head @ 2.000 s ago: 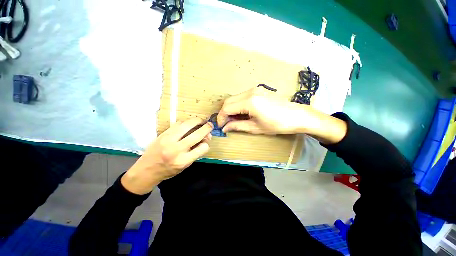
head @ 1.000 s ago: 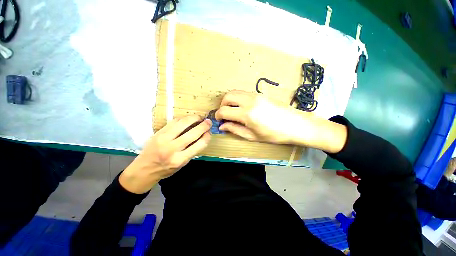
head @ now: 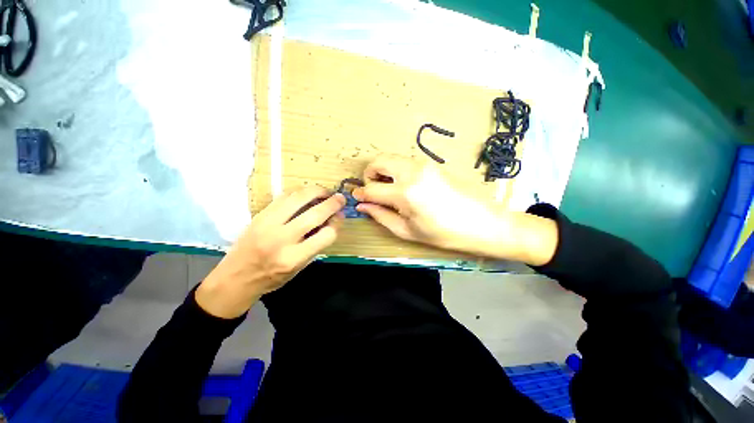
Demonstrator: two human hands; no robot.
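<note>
A small navy mini bag body (head: 350,211) with a thin black loop handle (head: 351,182) sits between my fingertips over the cardboard mat (head: 355,99), near its front edge. My left hand (head: 285,235) grips it from the left, my right hand (head: 422,206) from the right. Fingers cover much of the bag. A loose U-shaped black handle (head: 424,142) lies on the mat above my right hand. A handle pile (head: 501,136) lies at the mat's right side.
Another navy bag (head: 33,151) lies at far left on the whitish sheet (head: 91,99). Black ring handles, perhaps scissors (head: 25,45), are at upper left. More black strips (head: 263,15) lie at the mat's top left corner. A blue bin (head: 732,227) stands far right.
The bag's loop handle shows more between my hands. The loose handle above my right hand was mostly covered and now shows its whole U. The view has shifted slightly.
</note>
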